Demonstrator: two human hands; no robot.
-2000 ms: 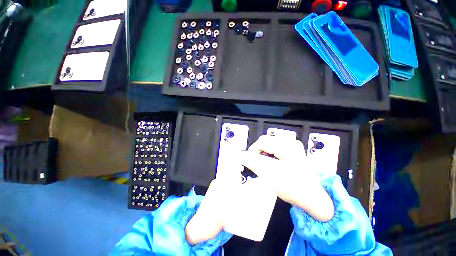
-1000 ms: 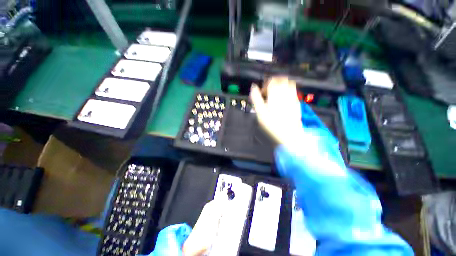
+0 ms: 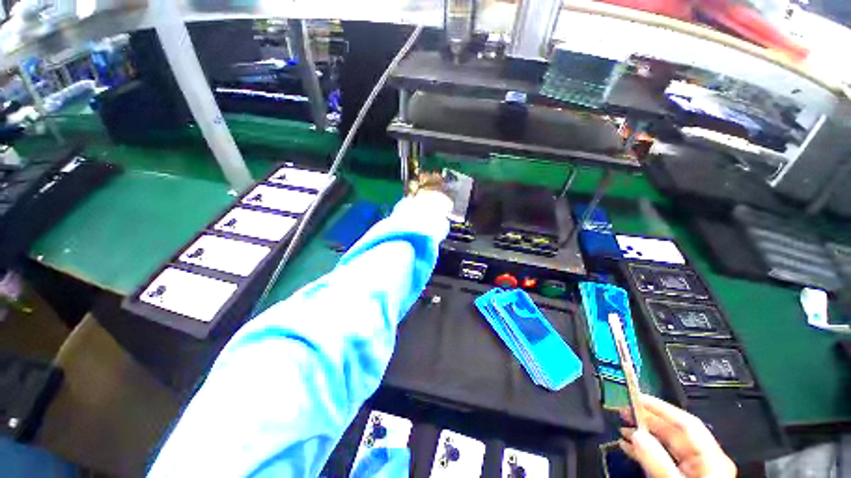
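My left hand (image 3: 431, 191) reaches into the black press (image 3: 495, 219) at a light panel (image 3: 457, 196); its fingers are blurred, and its grip cannot be told. My right hand (image 3: 676, 441) is at the lower right, its fingers closed on a thin pale panel (image 3: 627, 364) seen edge-on, pointing up in front of the blue sheets (image 3: 605, 322). White back covers (image 3: 457, 455) with black camera clusters lie in the lap tray at the bottom edge.
The compartment tray (image 3: 448, 364) holds more blue sheets (image 3: 532, 341); my left sleeve hides its left side. A left turnover tray (image 3: 201, 322) holds white covers. A right tray (image 3: 746, 411) holds dark phone bodies (image 3: 707, 366). A blue block (image 3: 353, 224) lies left of the press.
The view has tilted up. My left hand has moved from the lap tray up into the press. My right hand has moved from over the bench tray to the lower right and now holds the thin panel.
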